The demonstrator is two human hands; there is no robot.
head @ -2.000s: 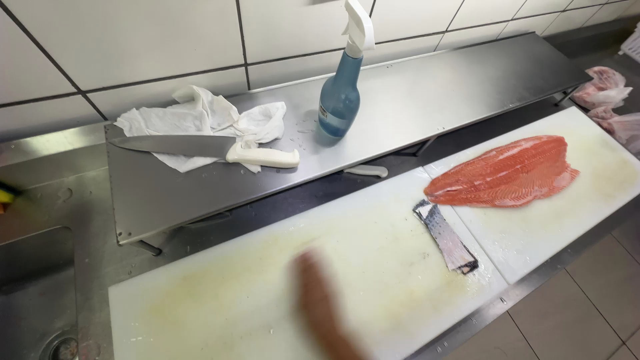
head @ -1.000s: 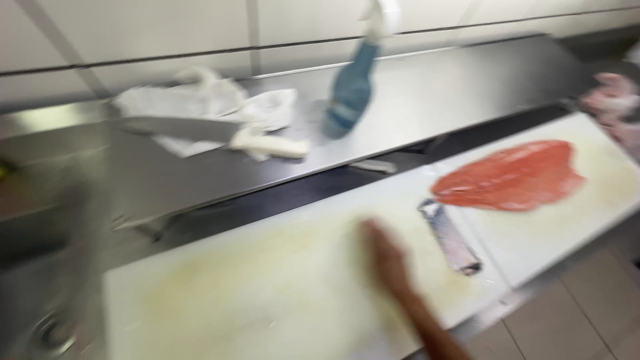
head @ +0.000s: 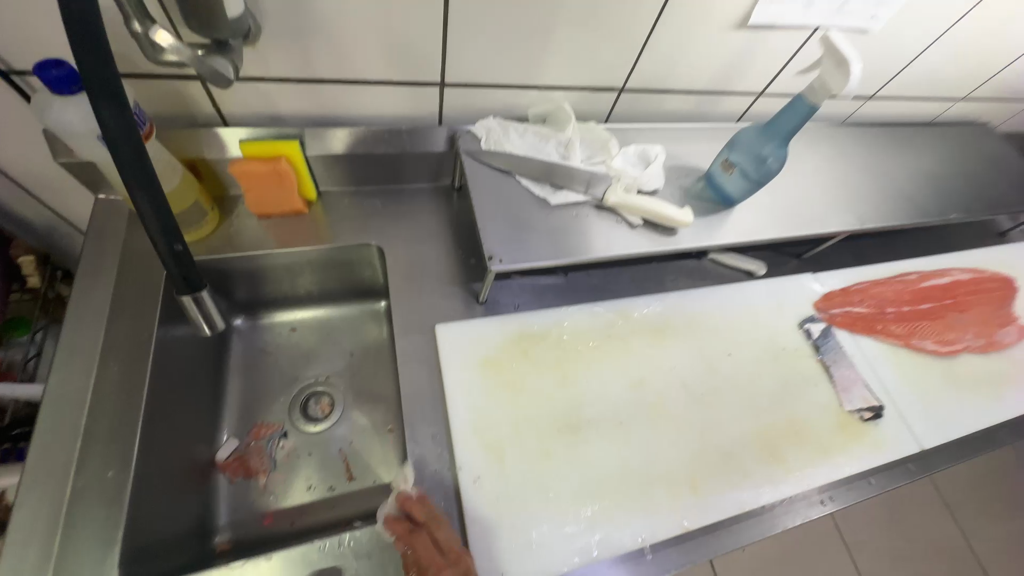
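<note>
My right hand [head: 432, 532] is at the bottom edge of the view, between the sink and the left end of a white cutting board [head: 640, 416]. Its fingers close on a small crumpled white piece [head: 394, 504], perhaps paper or cloth, near the sink's front right corner. My left hand is out of view. A salmon fillet [head: 928, 310] lies on the board surface at the right. Beside it is a strip of fish skin [head: 842, 372]. Reddish fish scraps [head: 254, 454] lie in the steel sink [head: 344, 336], left of the drain [head: 318, 405].
A raised steel shelf [head: 576, 240] holds a large knife [head: 648, 206], crumpled white paper [head: 520, 140] and a blue spray bottle [head: 748, 160]. Another pale handle [head: 738, 262] shows below. Sponges [head: 270, 186], a bottle of yellow liquid [head: 188, 204] and a black faucet hose [head: 136, 160] are left.
The view has swung left, bringing most of the sink into sight. My right hand has moved from over the cutting board to the sink's edge. The fillet and skin strip stay put.
</note>
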